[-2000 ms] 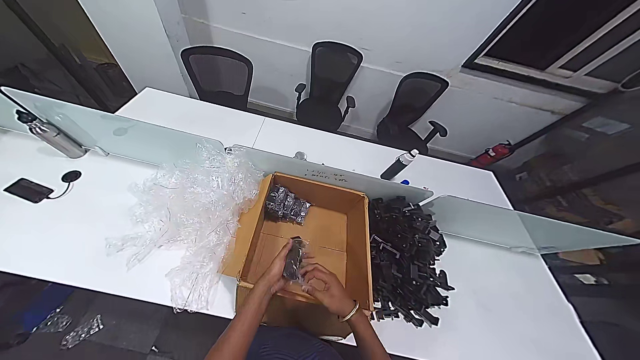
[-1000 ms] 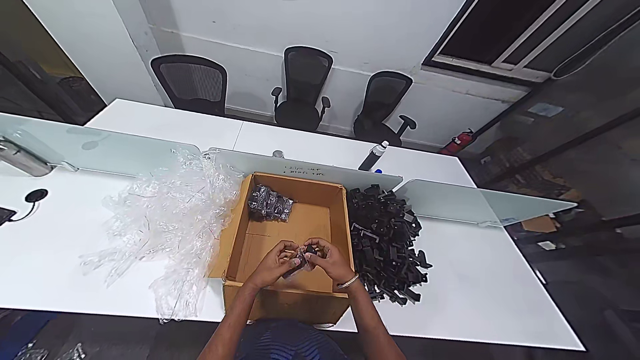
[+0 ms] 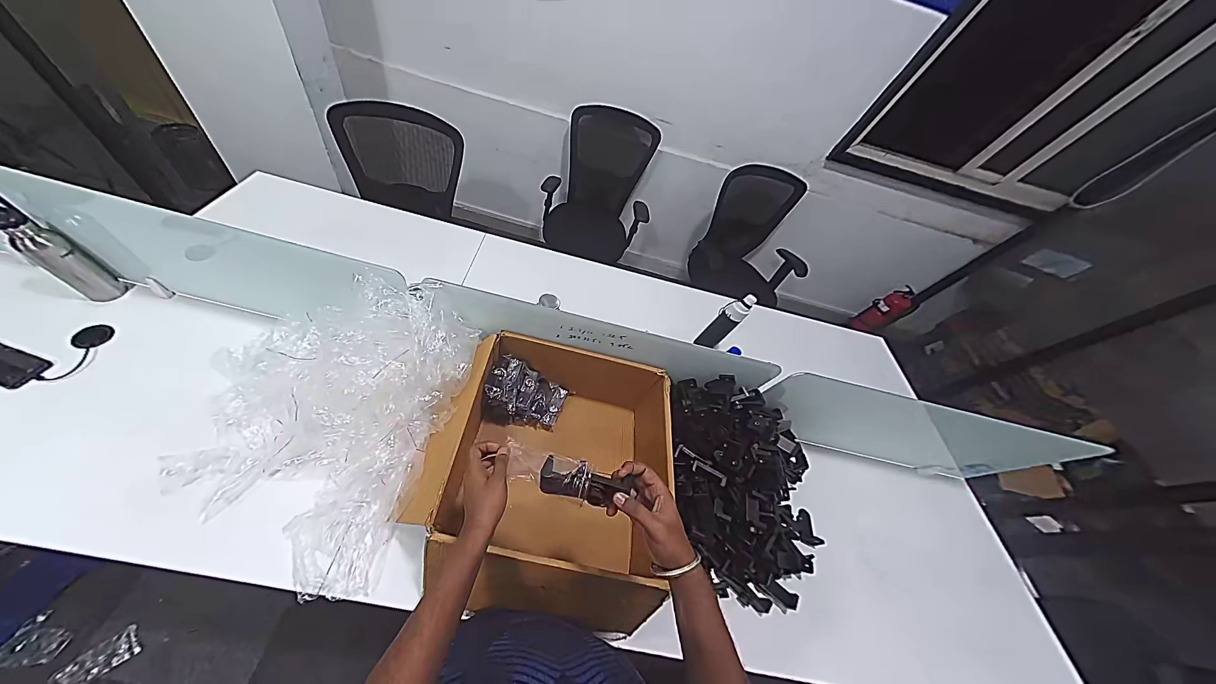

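Over the open cardboard box (image 3: 547, 594), my right hand (image 3: 651, 508) grips a black plastic clamp-like part (image 3: 581, 482) by its right end. My left hand (image 3: 486, 484) pinches a clear plastic bag (image 3: 522, 461), which stretches across to the black part. Several black parts in clear wrapping (image 3: 522, 391) lie in the box's far left corner. Against the box's right side is a large heap of bare black plastic parts (image 3: 746, 484). To the left spreads a heap of crumpled clear bags (image 3: 351, 408), partly over the box's left flap.
A glass divider (image 3: 608, 332) runs behind the box, with a bottle (image 3: 727, 321) beyond it. At the left are a metal flask (image 3: 71, 266) and a dark device (image 3: 21, 367) with a round pad (image 3: 93, 336). Office chairs (image 3: 608, 171) line the far side of the white desk (image 3: 912, 570).
My hands, close together on the black part a second ago, are now apart. The clear bag is drawn out to the left in my left hand, and the part shows in my right.
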